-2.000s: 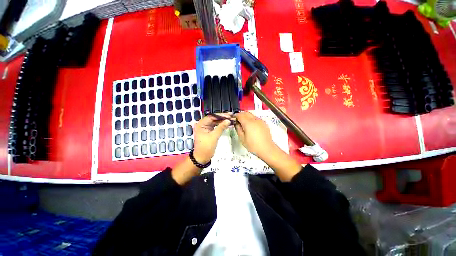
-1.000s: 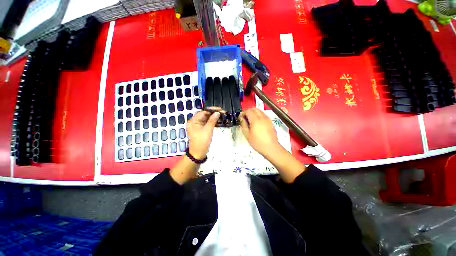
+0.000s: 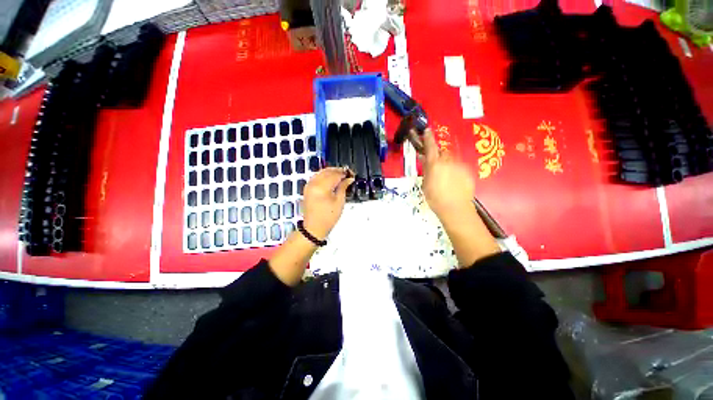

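Several black oval tubes (image 3: 360,152) lie side by side, their far ends in the blue plastic bin (image 3: 319,101) and their open ends toward me. My left hand (image 3: 327,199) is at the near end of the leftmost tube, fingertips pinched on a small dark piece there. My right hand (image 3: 449,183) is blurred and lies over the hammer (image 3: 490,219), with fingers near its head; whether it grips the handle cannot be told. The parts tray (image 3: 188,187) with rows of dark oval inserts (image 3: 255,172) lies left of the bin.
A whitish work pad (image 3: 375,234) lies below the tubes. A black-blue handheld tool (image 3: 397,95) lies right of the bin. A grey metal post (image 3: 329,39) and crumpled white rag (image 3: 370,27) are behind it. Tube stacks (image 3: 66,148) stand far left, and others (image 3: 633,109) far right.
My right hand has left the tube ends and moved right and forward onto the hammer. My left hand stays at the left tube's near end, having moved slightly.
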